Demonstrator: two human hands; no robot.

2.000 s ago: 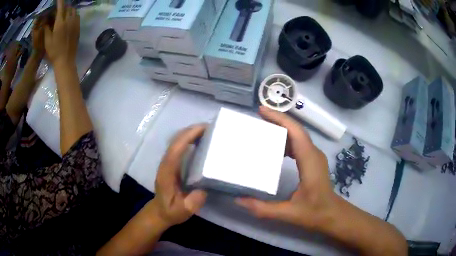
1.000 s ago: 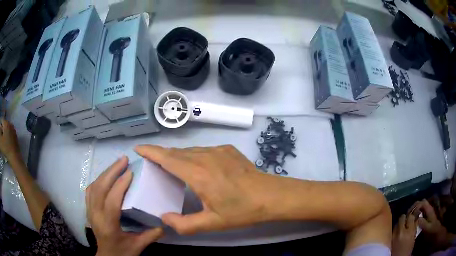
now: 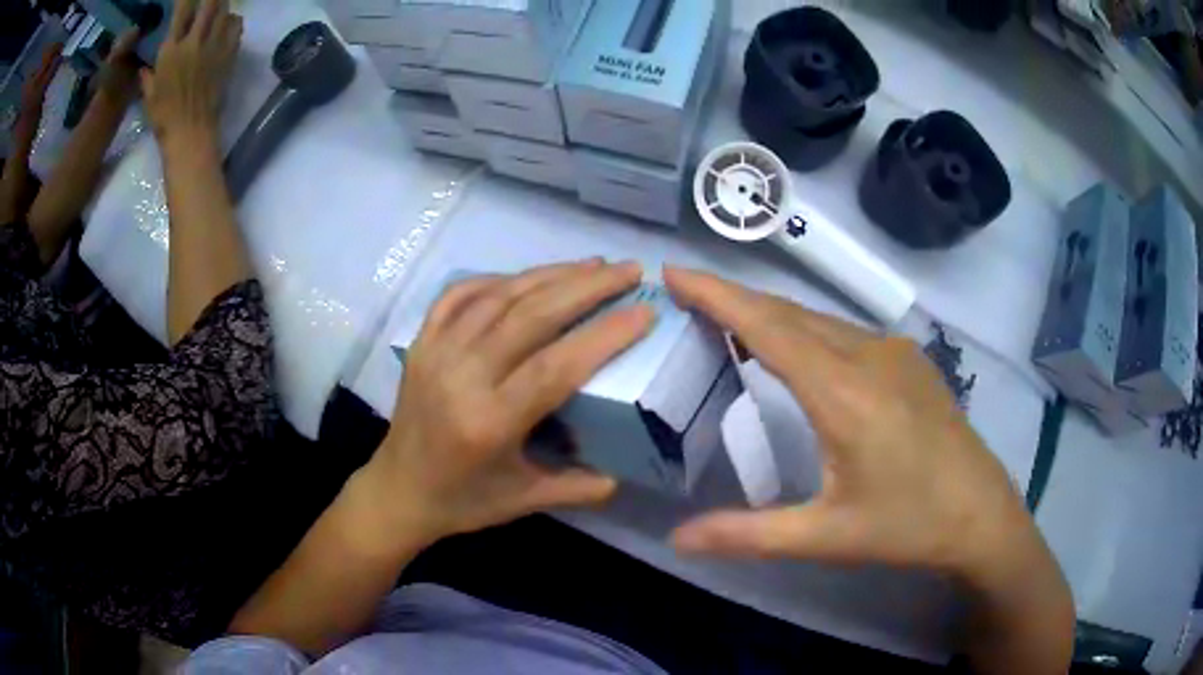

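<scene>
My left hand [image 3: 482, 382] is closed around a light blue and white retail box [image 3: 633, 422], which lies tilted near the table's front edge. The box's right end is open, and a white flap [image 3: 749, 448] stands out from it. My right hand [image 3: 871, 448] is at that open end, fingertips at the box's top edge and the flap, with the thumb apart below. Whether it grips the flap is hard to tell. The far end of the box is partly hidden by my left hand. What is inside the box cannot be seen.
A white handheld fan [image 3: 818, 251] lies behind the box. Stacked cartons [image 3: 633, 99] stand at the back, black inserts [image 3: 934, 178] right of them, more cartons [image 3: 1084, 297] at the right. Small dark parts [image 3: 950, 359] lie behind my right hand. Another worker's arm [image 3: 194, 198] and a dark fan [image 3: 293, 90] are left.
The box's plain closed end faced up between my hands; now the box lies over with an open end and flap to the right. My right hand has shifted to that end.
</scene>
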